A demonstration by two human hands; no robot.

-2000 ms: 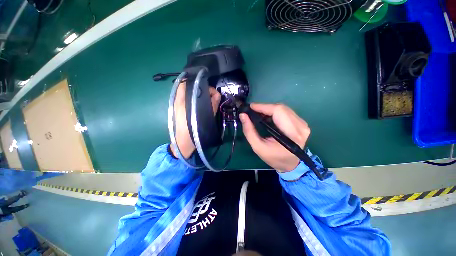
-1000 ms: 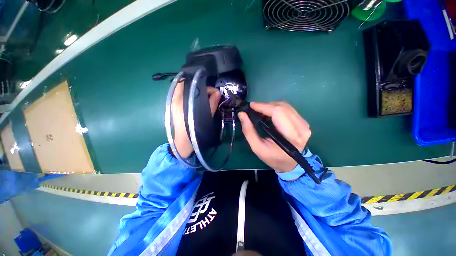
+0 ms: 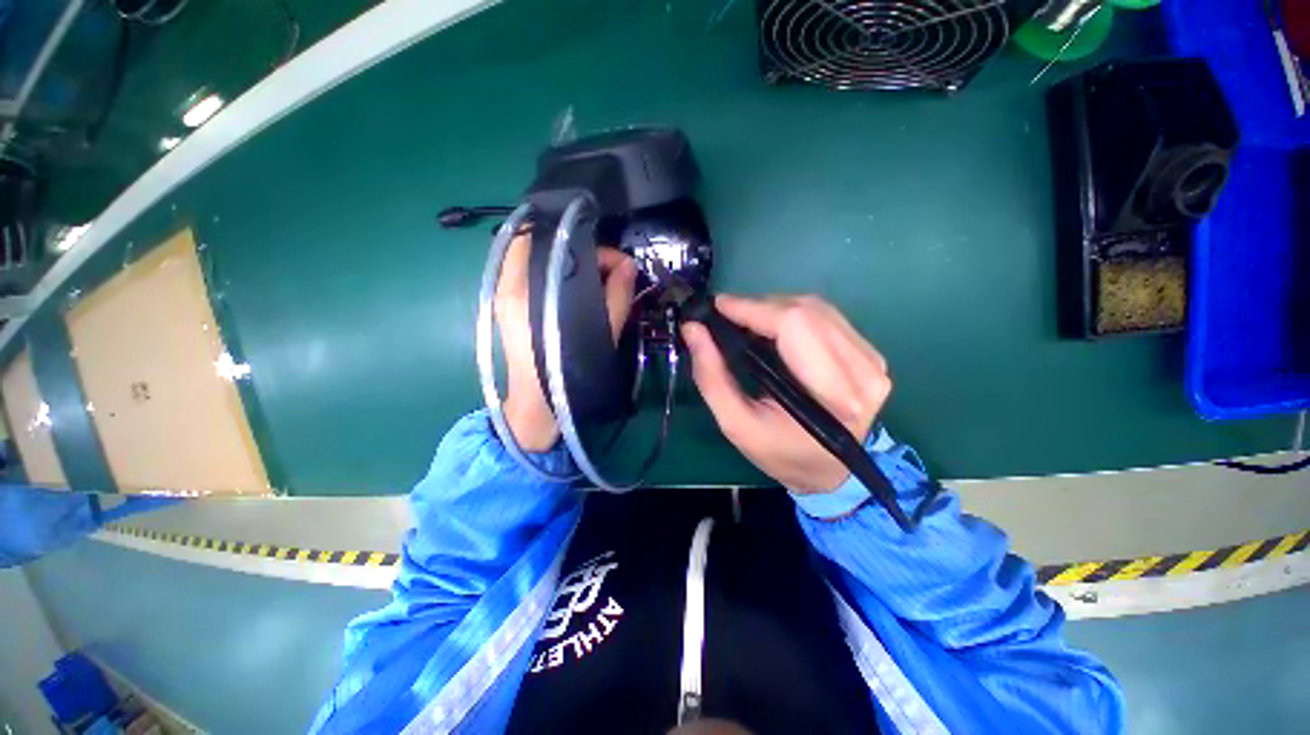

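Note:
A black headset [image 3: 570,330] with silver arcs rests on the green mat in front of me. Its open earcup [image 3: 670,244] faces up and looks shiny inside; the other earcup [image 3: 632,167] lies beyond it. My left hand [image 3: 525,338] reaches through the arcs, partly hidden by the band, with fingertips at the open cup's left edge. My right hand [image 3: 805,381] holds a black soldering iron [image 3: 805,409] like a pen. Its tip end is at the open cup; the exact contact is too small to tell. Thin wires [image 3: 655,333] show beside it.
A fan with a round grille [image 3: 884,36] stands at the back. A green reel [image 3: 1066,36] is beside it. A black iron stand [image 3: 1142,158] with a yellowish sponge [image 3: 1141,293] and a blue tray [image 3: 1250,287] are at right. A tan board [image 3: 158,373] lies at left.
Both hands keep nearly the same places. The iron and right fingertips have shifted only slightly at the open cup. The headset has barely moved.

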